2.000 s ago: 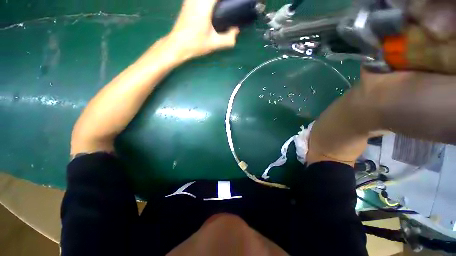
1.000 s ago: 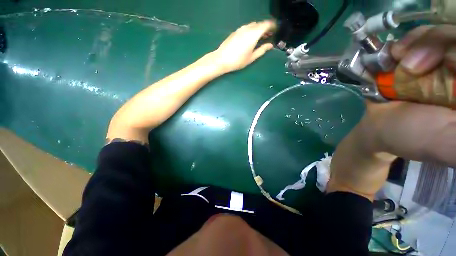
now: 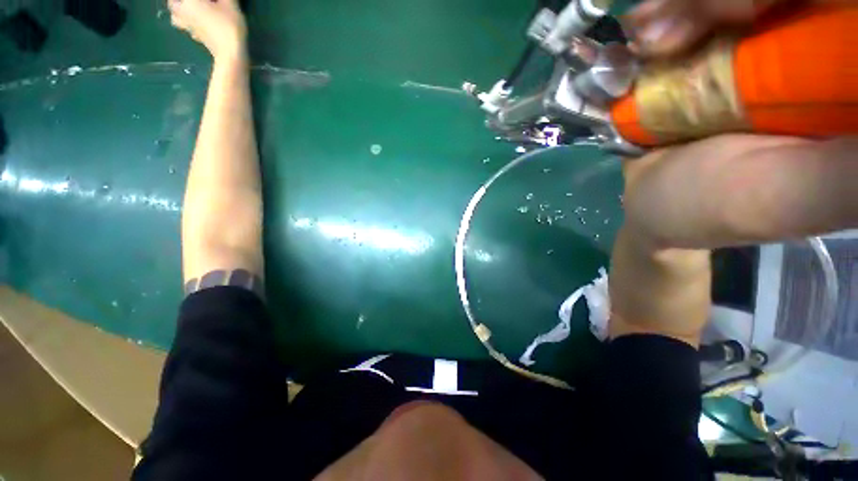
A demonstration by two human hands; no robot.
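My right hand (image 3: 673,26) is at the upper right, closed around the auto-feed screwdriver (image 3: 800,75), which has an orange body wrapped in tan tape. Its silver metal nose (image 3: 536,122) points left over the green surface (image 3: 376,188). My left hand (image 3: 212,21) is at the top edge, left of centre, small and partly cut off. Whether it holds anything cannot be told. Two dark housings, one nearer (image 3: 94,13) and one further left (image 3: 23,30), are at the upper left, beyond my left hand and blurred.
A thin white loop (image 3: 461,249) lies on the green surface, with tiny specks (image 3: 550,211) inside it and a crumpled white strip (image 3: 569,315) at its right. A white-grey box (image 3: 818,310) with a printed label and fittings is at the right. Cardboard (image 3: 85,376) borders the near left edge.
My left hand has moved far left and away from the black housing near the screwdriver nose, which no longer shows there. The screwdriver has shifted left, showing more of its orange body.
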